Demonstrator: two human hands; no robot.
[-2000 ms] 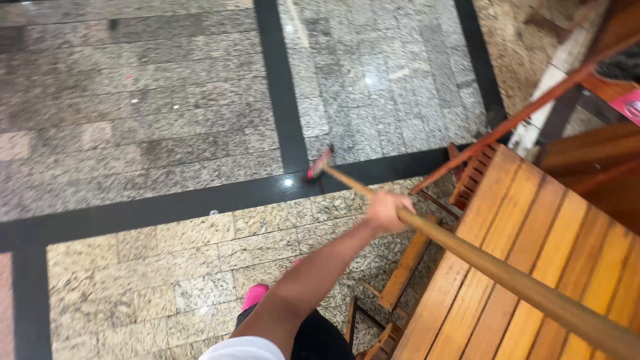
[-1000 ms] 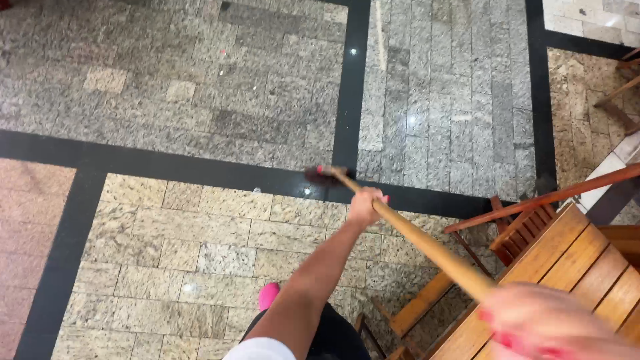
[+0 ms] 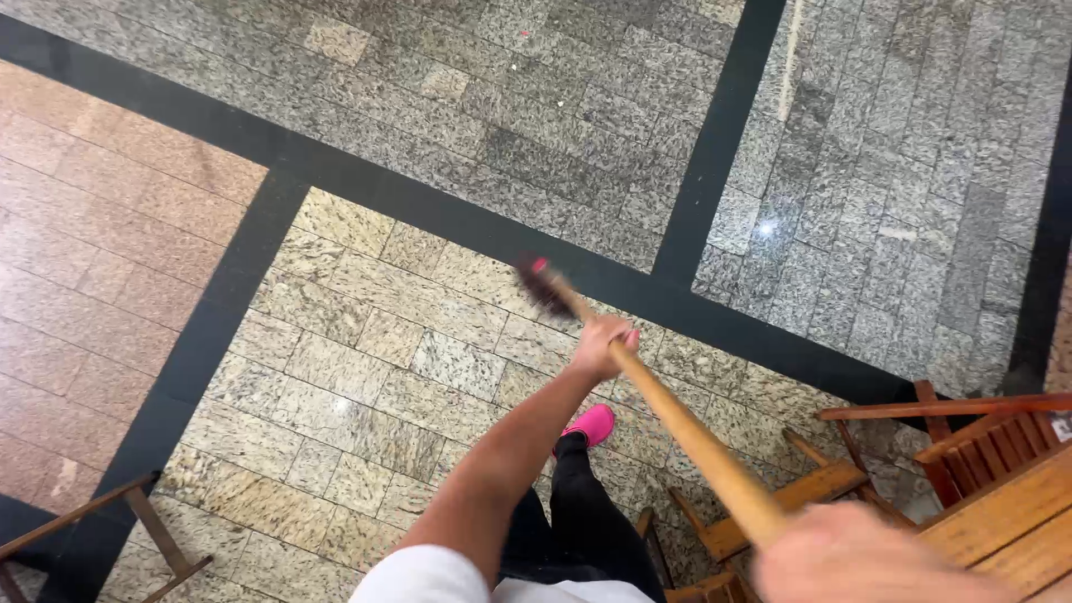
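A broom with a long wooden handle point(image 3: 687, 419) runs from lower right toward the middle of the head view. My left hand point(image 3: 605, 345) is closed around the handle low down, near the broom head. My right hand point(image 3: 871, 553), blurred, grips the upper part of the handle at the lower right. The dark bristled broom head point(image 3: 546, 286), blurred and with a pink part, is over the edge between the speckled beige tiles point(image 3: 456, 364) and a black floor strip point(image 3: 452, 222).
At the lower right stand a slatted wooden table point(image 3: 1005, 511) and wooden chairs point(image 3: 997, 461). Part of a wooden folding frame point(image 3: 159, 528) is at the lower left. A pink shoe point(image 3: 593, 425) is on the floor below my left arm. Small bits lie on the grey tiles point(image 3: 586, 126).
The broom head has moved left along the black strip and toward my body, both hands on the handle. The view has shifted left; the frame at the lower left has come into sight.
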